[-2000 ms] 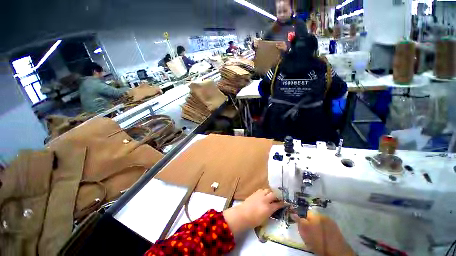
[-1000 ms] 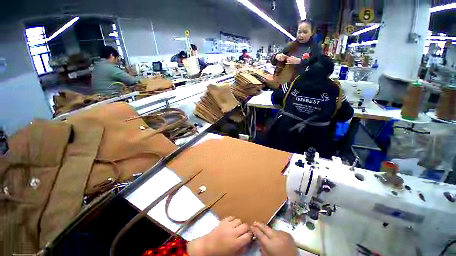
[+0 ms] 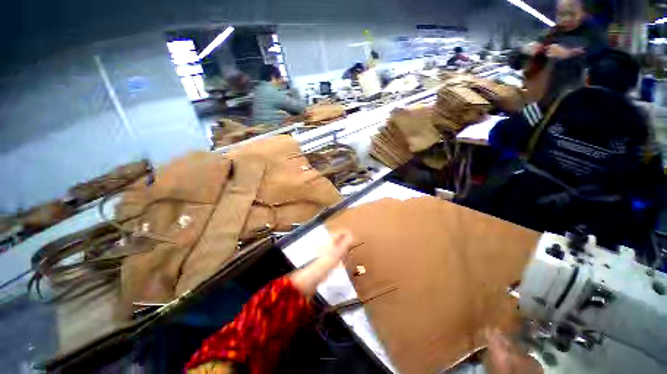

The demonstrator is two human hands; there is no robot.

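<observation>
The tan bag panel [image 3: 439,270] lies flat on the white table, left of the sewing machine head [image 3: 592,292]. A small white clasp [image 3: 360,270] and thin brown handle straps [image 3: 373,296] show near its left edge. My left hand [image 3: 329,259], in a red patterned sleeve, is blurred at the panel's left edge, by one strap; its grip is unclear. My right hand [image 3: 508,354] is blurred and cut off by the bottom edge, over the panel's lower right part beside the machine head. Its fingertips are unclear.
Piled tan bags [image 3: 212,212] with looped handles lie left, beyond a dark bench edge [image 3: 344,208]. Stacked cut pieces [image 3: 409,139] lie farther back. A person in a black top [image 3: 585,146] sits behind the machine; another person stands beyond.
The view has swung left. My hands were together at the panel's near edge; now they are apart, the left by the panel's left edge, the right near the machine.
</observation>
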